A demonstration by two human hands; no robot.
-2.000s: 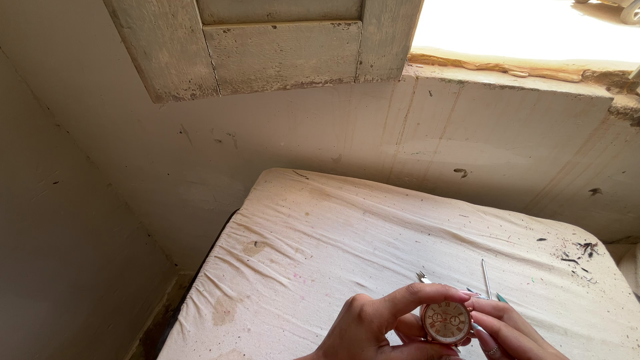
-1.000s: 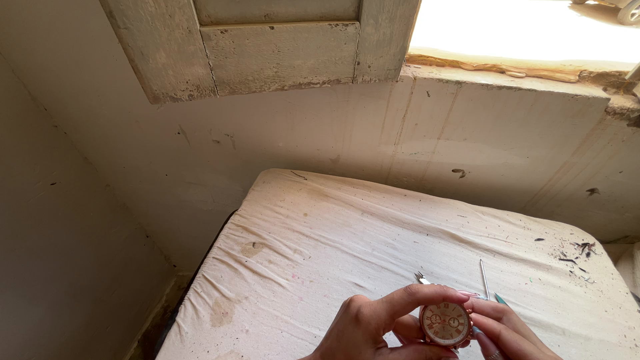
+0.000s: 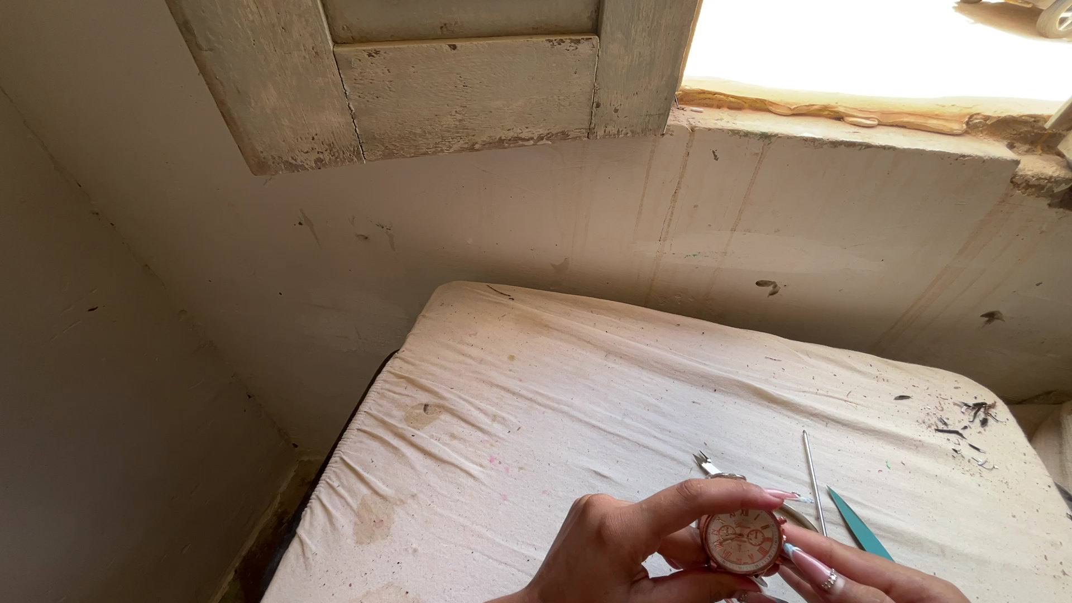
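A rose-gold wristwatch (image 3: 740,540) with Roman numerals and small subdials is held near the bottom right, its face up. My left hand (image 3: 645,544) grips the case between index finger above and thumb below. Long painted nails of my right hand (image 3: 846,569) touch the case's right side, at the crown. Just beyond the fingers lies a metal piece with a pronged tip (image 3: 705,463), its rest hidden. A thin metal rod (image 3: 812,481) and a teal pointed tool (image 3: 858,525) lie on the cloth beyond my right hand. Part of a curved metal band shows behind the watch.
A cream fitted sheet (image 3: 536,402) with stains and wrinkles covers a mattress-like surface. Dark debris (image 3: 963,423) is scattered at its far right corner. Walls stand behind and at left. A worn wooden shutter (image 3: 477,100) hangs above, beside a bright window opening with a rough sill (image 3: 846,134).
The watch has turned slightly in my fingers. More of the teal tool shows now beyond my right hand, which sits a little lower.
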